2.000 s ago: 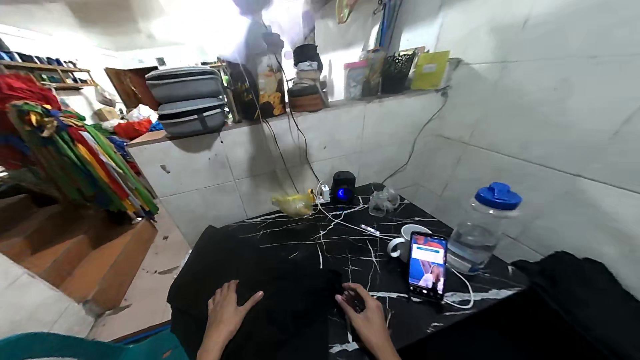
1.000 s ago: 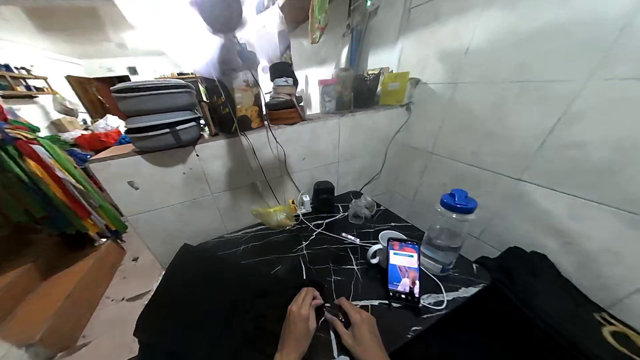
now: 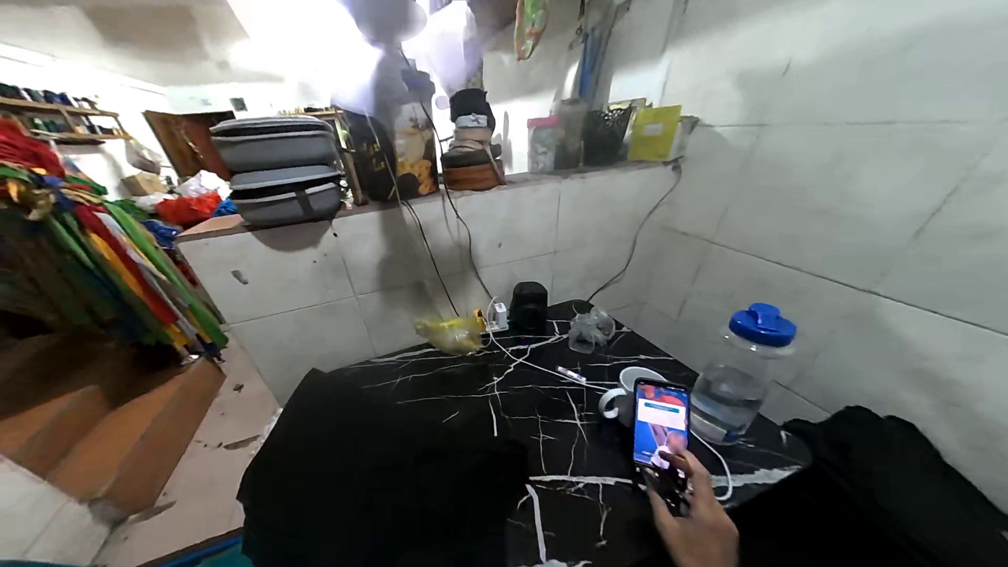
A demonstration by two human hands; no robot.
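Observation:
My right hand (image 3: 697,512) is at the lower edge of a smartphone (image 3: 661,425) with a lit screen, which leans upright against a white mug (image 3: 622,402). A small dark object shows between its thumb and fingers; what it is cannot be told, nor how firmly it is held. My left hand is out of view. Black cloth (image 3: 386,480) lies over the left part of the black marble-patterned table (image 3: 543,425). More black cloth (image 3: 874,488) is at the right. A clear plastic jug with a blue lid (image 3: 762,324) stands right of the phone.
At the back of the table are a black speaker (image 3: 528,307), a white charger (image 3: 500,316), a yellow plastic bag (image 3: 453,335) and a crumpled clear bag (image 3: 591,329). A white cable runs toward the phone. Grey cases (image 3: 279,146) sit on the tiled ledge; steps (image 3: 142,433) lie at left.
My hands were together at the front of the table a second ago. My right hand has since moved right, to the phone, and my left hand has gone out of view.

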